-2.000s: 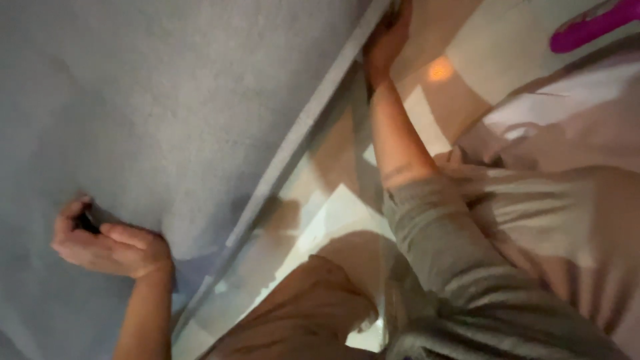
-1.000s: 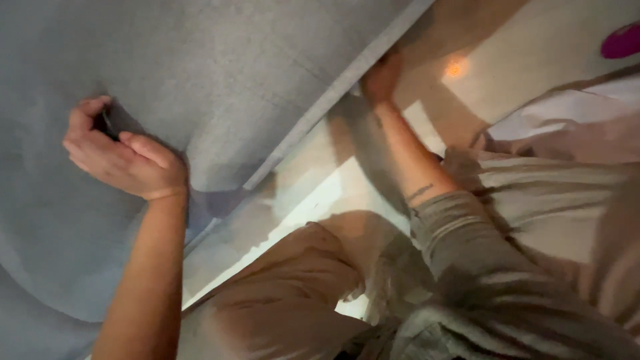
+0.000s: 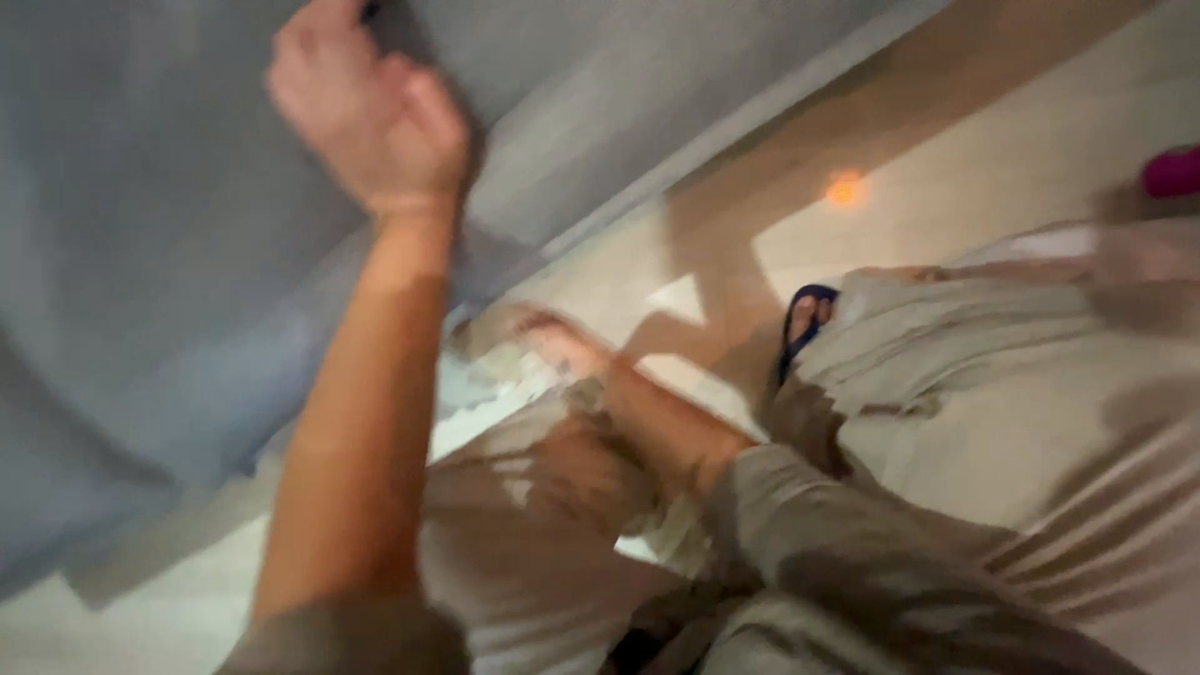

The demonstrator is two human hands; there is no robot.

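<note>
My left hand (image 3: 375,117) is over a large grey surface (image 3: 234,281) that looks like fabric, at the upper left. Its fingers are curled around a small dark object (image 3: 370,11), most of which is hidden and cut off by the top of the view. My right hand (image 3: 553,342) is low beside the edge of the grey surface, near my knee. It is blurred, and whether its fingers hold anything cannot be told.
Pale floor (image 3: 937,178) with brown shadows runs along the grey edge, with a small orange spot of light (image 3: 844,187) on it. A foot in a dark blue sandal (image 3: 806,328) shows beside my trousers (image 3: 956,412). A magenta object (image 3: 1172,173) lies at the far right.
My right hand has come away from the far part of the grey edge, back towards my knee. The sandalled foot has come into sight. The view has shifted.
</note>
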